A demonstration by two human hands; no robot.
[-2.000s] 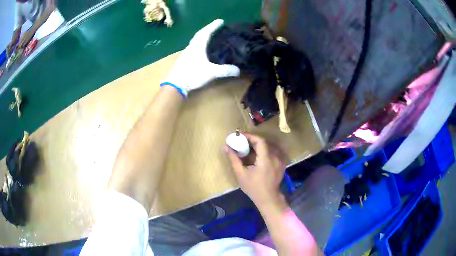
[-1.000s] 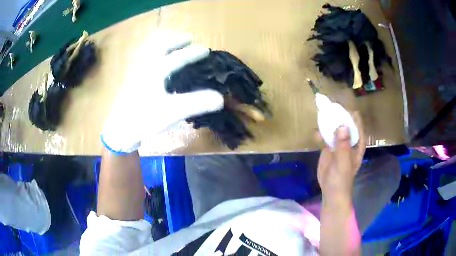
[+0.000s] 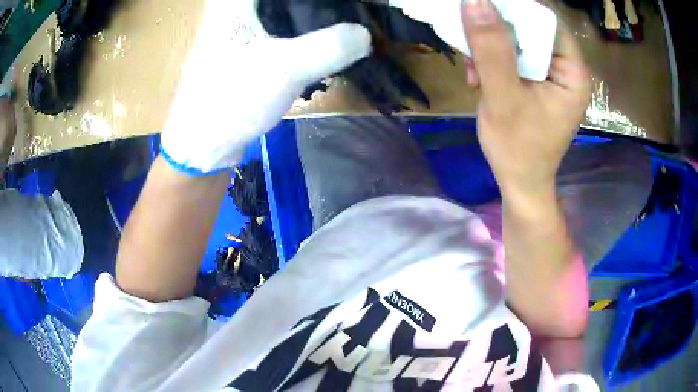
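Note:
My left hand, in a white knitted glove with a blue cuff edge, grips a black feathered piece at the top centre, its thumb lying across the piece. The top of the piece is cut off by the picture's edge. My right hand, bare, holds a white glue bottle to the right of the piece. The bottle points left, close to the upper right of the black piece. Its nozzle tip is hard to make out.
Black clumps lie at the left of the tan bench cover. Cream legs and a red-and-black packet show top right. Blue trays with black clumps stand below the bench. Another person's sleeve is at left.
The view has tilted down, so the bench sits higher in the picture. My right hand has brought the bottle leftward, close to the black piece, which my left hand still holds.

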